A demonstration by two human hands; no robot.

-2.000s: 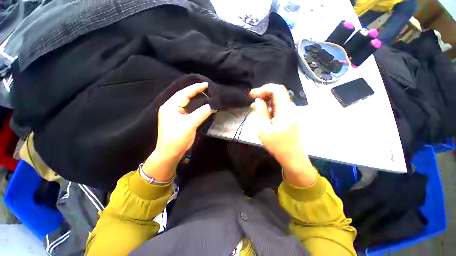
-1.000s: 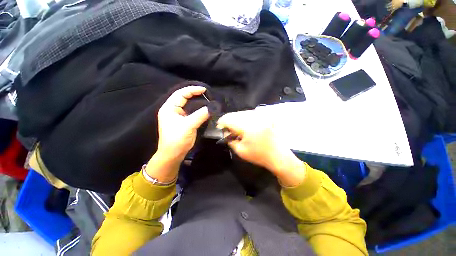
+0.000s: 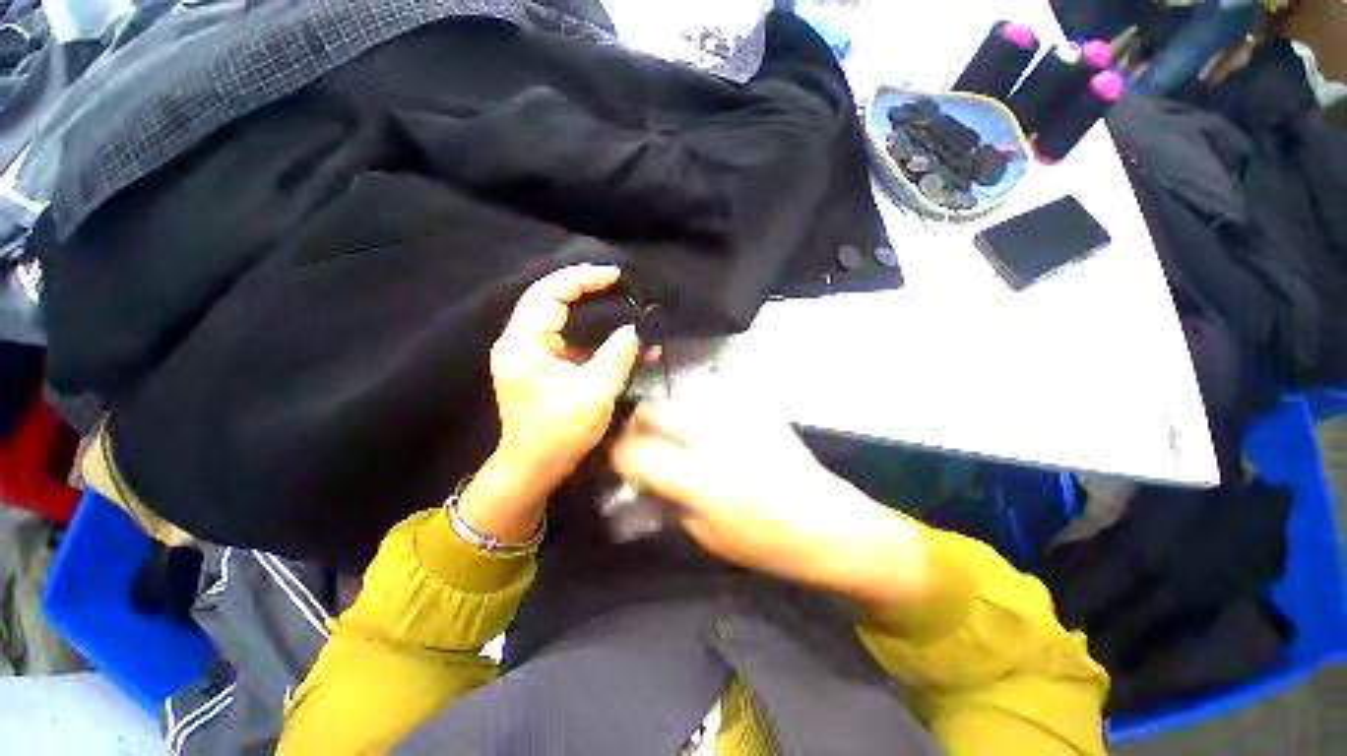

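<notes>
A large black coat [image 3: 340, 281] is spread over the table and lap. My left hand [image 3: 559, 387] holds the coat's edge between thumb and fingers. A thin thread or needle shows beside its fingertips; which one I cannot tell. My right hand [image 3: 724, 470] is blurred, just below and right of my left hand. A shiny blurred thing, perhaps thread snips [image 3: 632, 510], shows under its fingers. Two dark buttons [image 3: 849, 257] sit on the coat near the table.
On the white table [image 3: 1019, 369] stand a bowl of dark buttons [image 3: 946, 155], black thread cones with pink tips [image 3: 1075, 111] and a smartphone [image 3: 1043, 241]. Blue bins with garments stand at left [image 3: 111, 591] and right [image 3: 1293, 591]. Patterned lining [image 3: 281, 96] lies at upper left.
My right hand moved left from over the table to beside my left hand, then a little lower. The button seen at my left fingertips is no longer clearly visible.
</notes>
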